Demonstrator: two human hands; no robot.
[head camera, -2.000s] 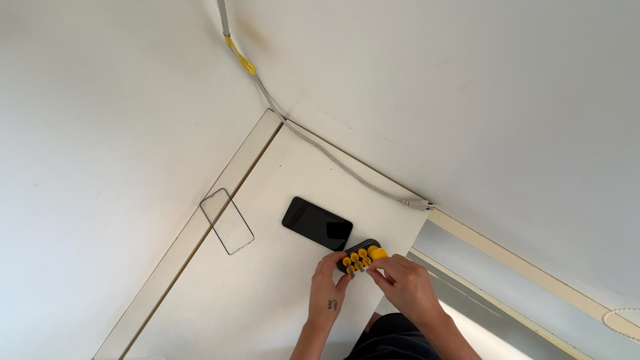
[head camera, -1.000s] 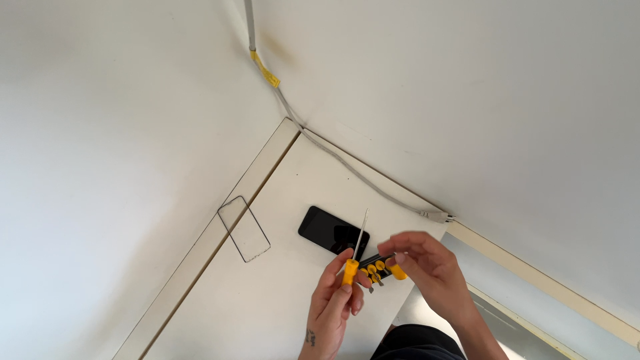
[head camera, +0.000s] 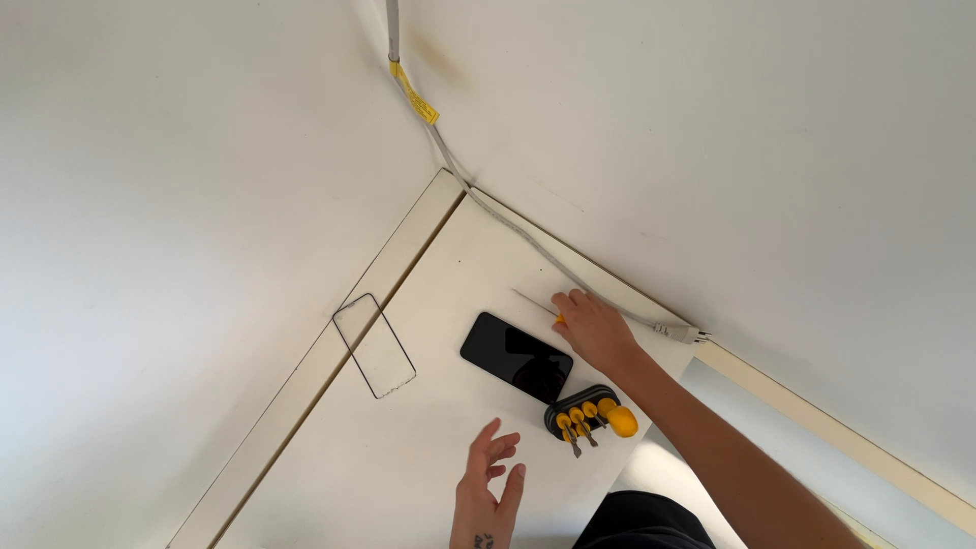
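My right hand (head camera: 598, 329) is closed around the yellow handle of a thin-shafted screwdriver (head camera: 535, 302), low over the white surface beyond the phone. Below and left, my left hand (head camera: 488, 476) has its fingers apart and holds nothing. Between the hands lies a black smartphone (head camera: 517, 357), its dark glossy screen facing up. Against its near right corner stands a black holder (head camera: 555, 410) with several yellow-handled screwdrivers, some with their metal tips showing, and one larger yellow handle (head camera: 622, 421).
A clear screen protector with a black border (head camera: 396, 343) lies across the seam at left. A grey cable (head camera: 534, 242) with a yellow tag (head camera: 415, 95) runs down the corner and along the back edge to a plug (head camera: 679, 333). White walls rise behind the white tabletop (head camera: 366, 457).
A screwdriver seen upright in my left hand one second ago is now in my right hand, beyond the phone. My left hand has opened. The screwdriver holder now stands uncovered by my hands.
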